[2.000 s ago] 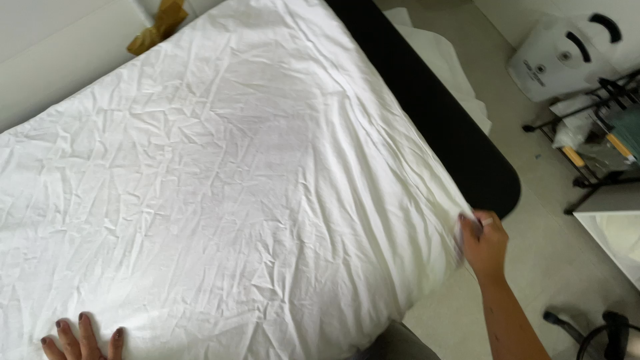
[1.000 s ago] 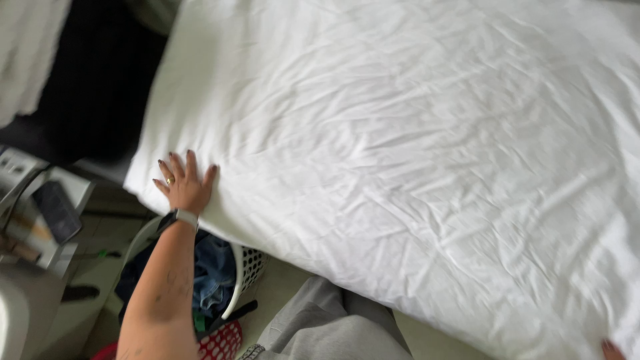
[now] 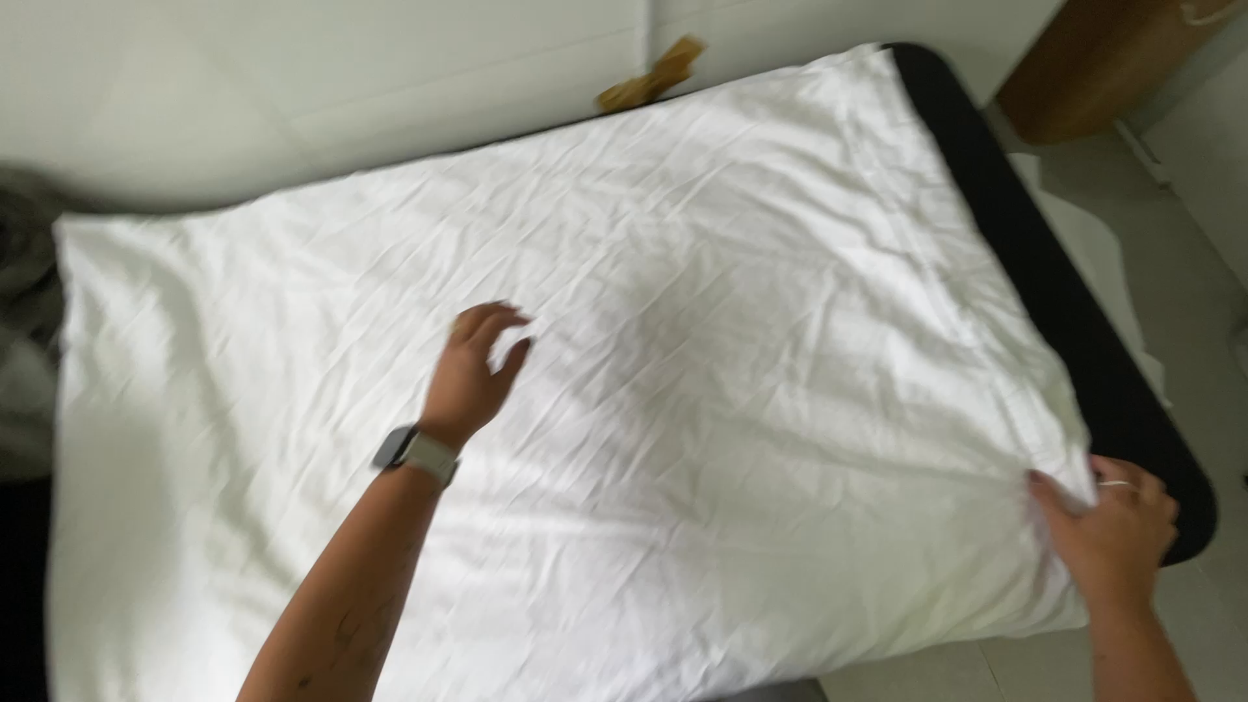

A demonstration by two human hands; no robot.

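Observation:
A wrinkled white cloth [image 3: 624,390] lies spread over a padded black surface [image 3: 1043,263], whose rounded end shows at the right. My left hand [image 3: 478,370], with a watch [image 3: 417,453] on its wrist, is over the middle of the cloth, its fingers curled apart and nothing between them. At the lower right, my right hand [image 3: 1111,522] pinches the cloth's edge between thumb and fingers, beside the black end.
A pale wall [image 3: 341,88] runs along the far side, with a crumpled golden-brown piece [image 3: 653,78] against it. A brown object [image 3: 1092,68] stands at the upper right. Dark fabric [image 3: 24,312] is at the left, and white material [image 3: 1092,244] lies beyond the black end.
My left hand has left the cloth's left near corner, where it lay flat a second ago, and is now over the middle. The view has swung back to the right.

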